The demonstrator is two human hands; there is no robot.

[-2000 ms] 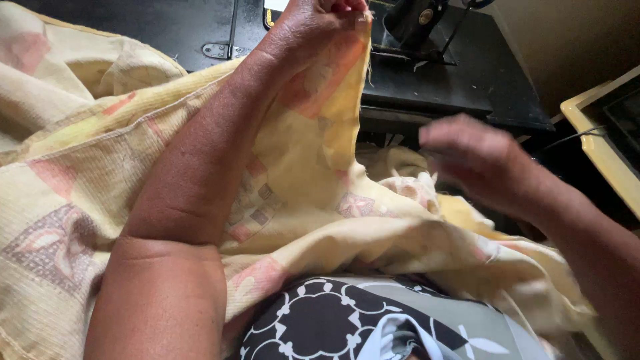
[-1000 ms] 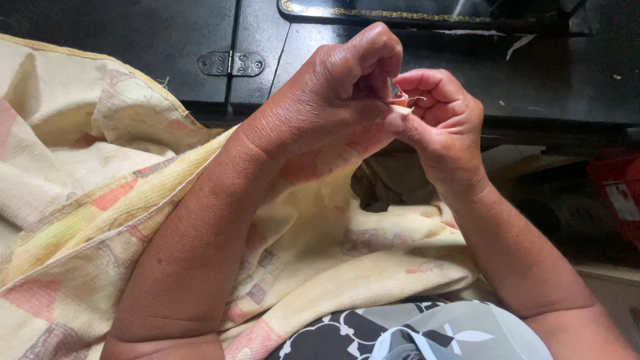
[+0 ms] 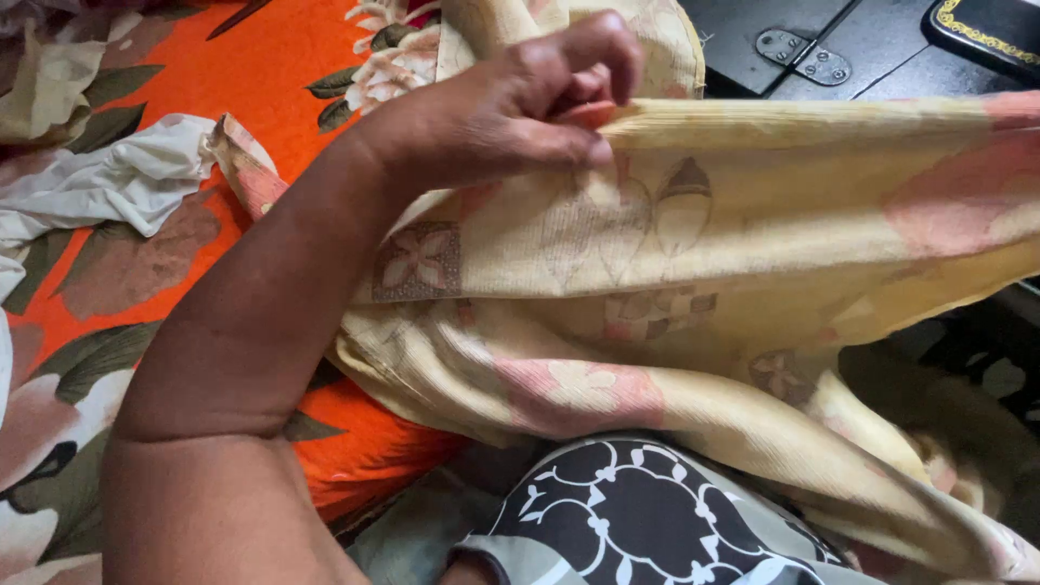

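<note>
A yellow patterned fabric (image 3: 780,211) with pink and brown motifs stretches from the middle to the right edge of the view. My left hand (image 3: 569,106) pinches its upper edge between thumb and fingers, and from there the edge runs taut to the right. Lower folds of the same cloth lie over the lap, on black, white and grey patterned clothing (image 3: 642,512). My right hand is out of the frame.
An orange floral cloth (image 3: 268,49) spreads at the left, with a crumpled white cloth (image 3: 106,179) on it. At the upper right is a black tabletop (image 3: 731,41) with a metal hinge (image 3: 803,57) and a gold-trimmed black sewing machine base (image 3: 983,36).
The view has swung left. A second ago both hands met at a small piece of the cloth; now my left hand grips a stretched edge and my right hand has gone out of sight.
</note>
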